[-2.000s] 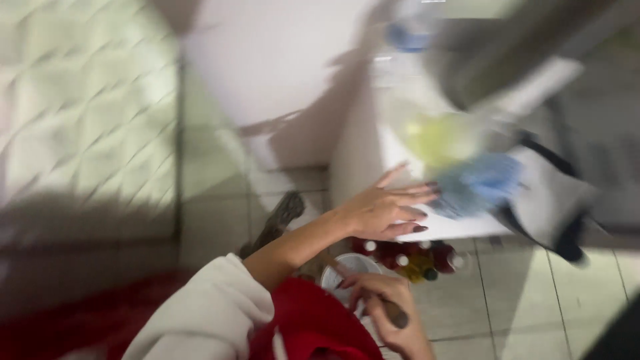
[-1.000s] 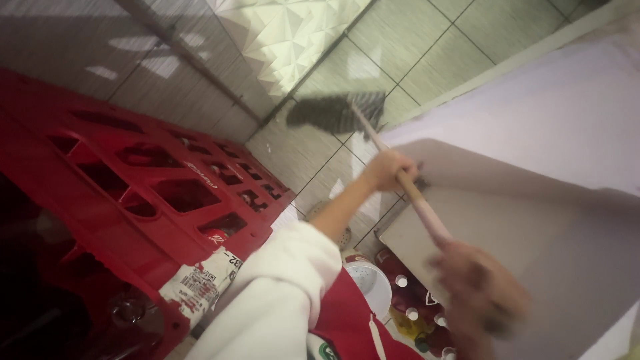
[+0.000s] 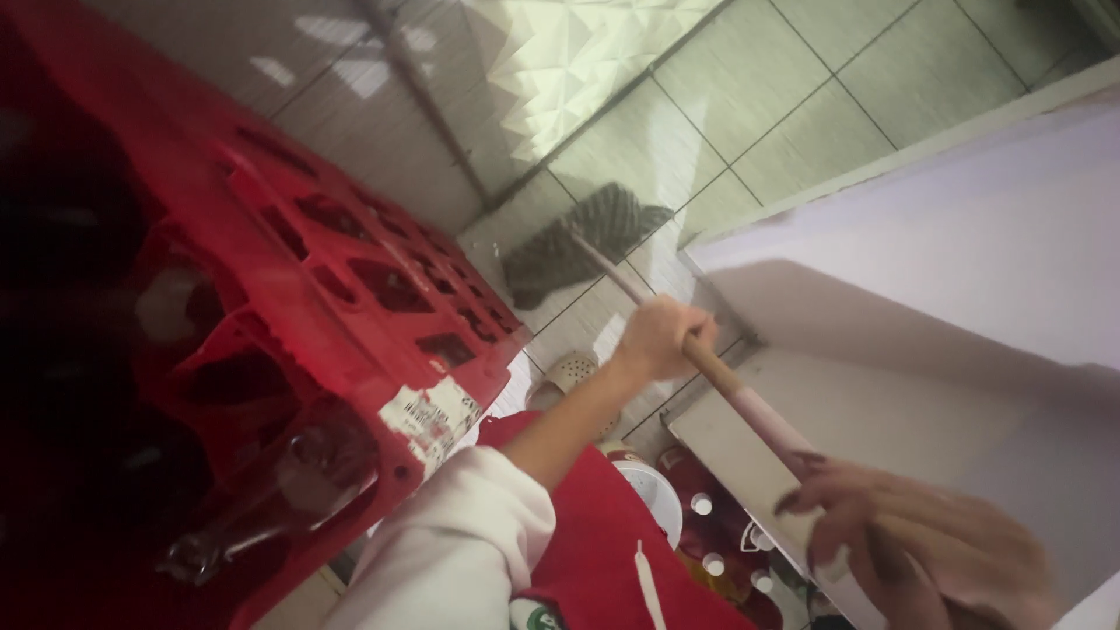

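A long wooden handle, partly pale, slants across the view. At its far end a grey striped cloth or mop head lies on the tiled floor. My left hand, below a white sleeve, is closed around the middle of the handle. My right hand, blurred, grips the handle near its upper end at the lower right. Part of the handle's end is hidden by its fingers.
Red plastic crates holding glass bottles stand at left. A white bucket and several bottles with white caps are near my feet; a clog shows on the floor. A white wall-like panel is at right.
Two seconds ago my left hand was at a blue item on a white surface; it has since taken hold of the handle. The view has swung strongly, bringing the red crates in at left.
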